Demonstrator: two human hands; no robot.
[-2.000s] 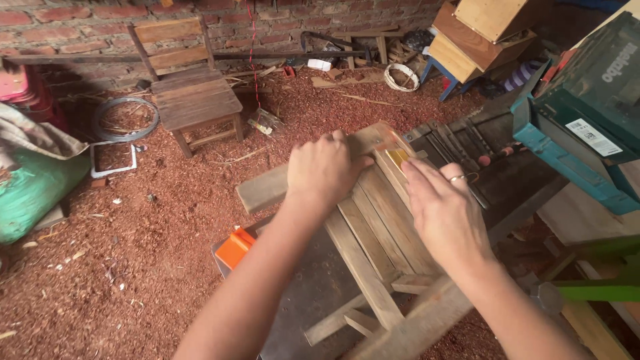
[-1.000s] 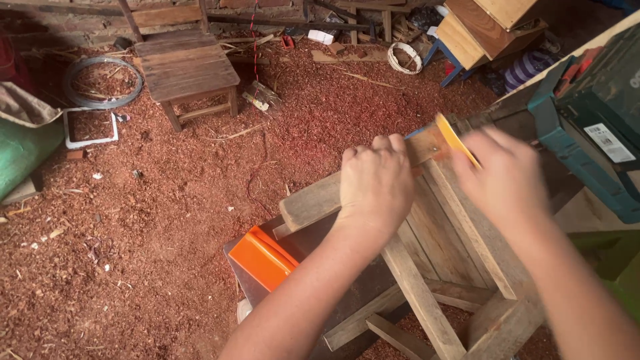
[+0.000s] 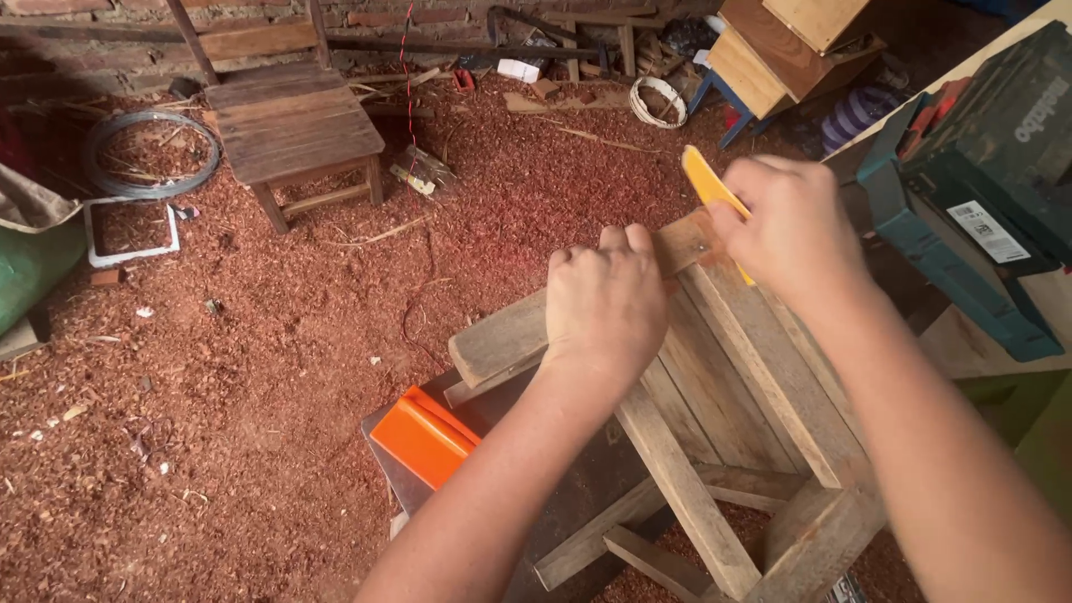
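Observation:
A wooden chair or stool frame point(image 3: 729, 368) with slats lies tilted on a dark work surface point(image 3: 578, 469). My left hand point(image 3: 607, 310) is closed over one of its rails, with the knuckles up. In my right hand point(image 3: 787, 226) is a flat yellow strip, perhaps sandpaper or a scraper point(image 3: 708, 180), at the corner joint of the frame; its lower end shows below my fingers. The fingertips of both hands are partly hidden. An orange plastic object point(image 3: 425, 435) sits at the left edge of the surface.
A small wooden chair point(image 3: 293, 117) stands on the shavings-covered floor at back left, beside a wire coil point(image 3: 151, 151). A green Metabo tool case point(image 3: 988, 193) stands at right. Stacked wooden boxes point(image 3: 779, 50) rest on a blue stand behind. A thin red cord point(image 3: 408, 84) hangs down.
The frame lies farther right in view than two seconds ago, partly because the view has shifted. My left hand stays on the rail. My right hand has moved with the yellow strip around the corner.

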